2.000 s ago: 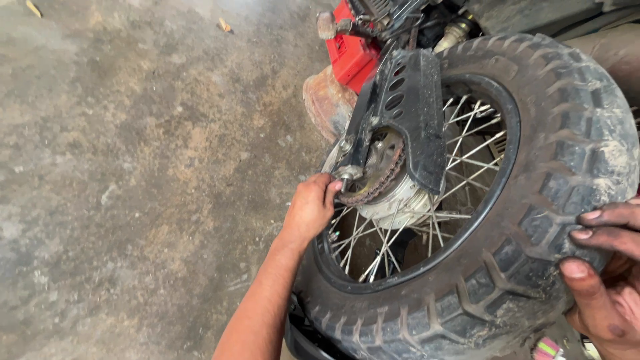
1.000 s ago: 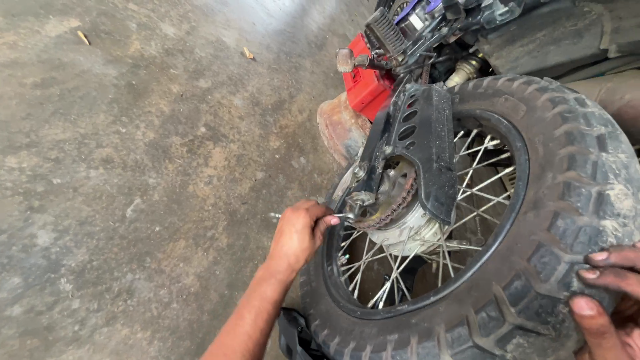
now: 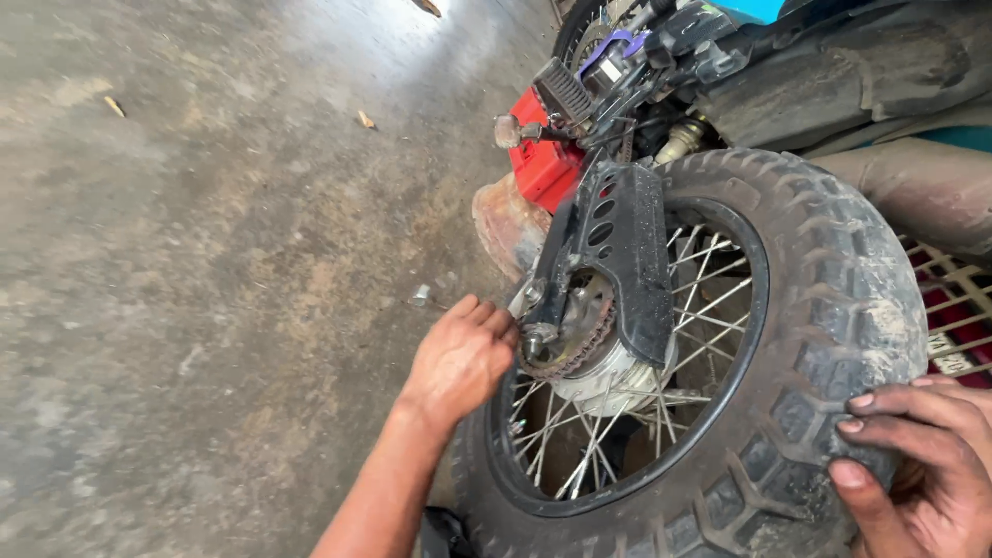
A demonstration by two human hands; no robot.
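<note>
My left hand [image 3: 465,356] is closed just left of the axle end [image 3: 535,339] of a motorcycle's rear wheel. A thin metal hand tool [image 3: 421,294] sticks out from its far side; the fingers hide its other end. Around the hub runs a rusty chain [image 3: 585,353] on the sprocket, partly under a black chain guard [image 3: 639,263] with round holes. At the right, my right hand [image 3: 922,457] has its dirty fingertips and thumb on the knobby rear tire [image 3: 806,372]. Wire spokes [image 3: 589,457] join hub and black rim.
Behind the chain guard are a red plastic container [image 3: 542,167] and a worn, rounded object [image 3: 508,221]. A turn signal [image 3: 508,131] and a ribbed footpeg [image 3: 564,89] jut out there. A metal grille [image 3: 953,287] lies right of the tire. Dry leaf bits [image 3: 366,119] lie on the concrete floor.
The view has shifted, showing more of the motorcycle. My left hand has stayed near the axle end, and the tool's far end now shows beyond it. My right hand remains on the tire.
</note>
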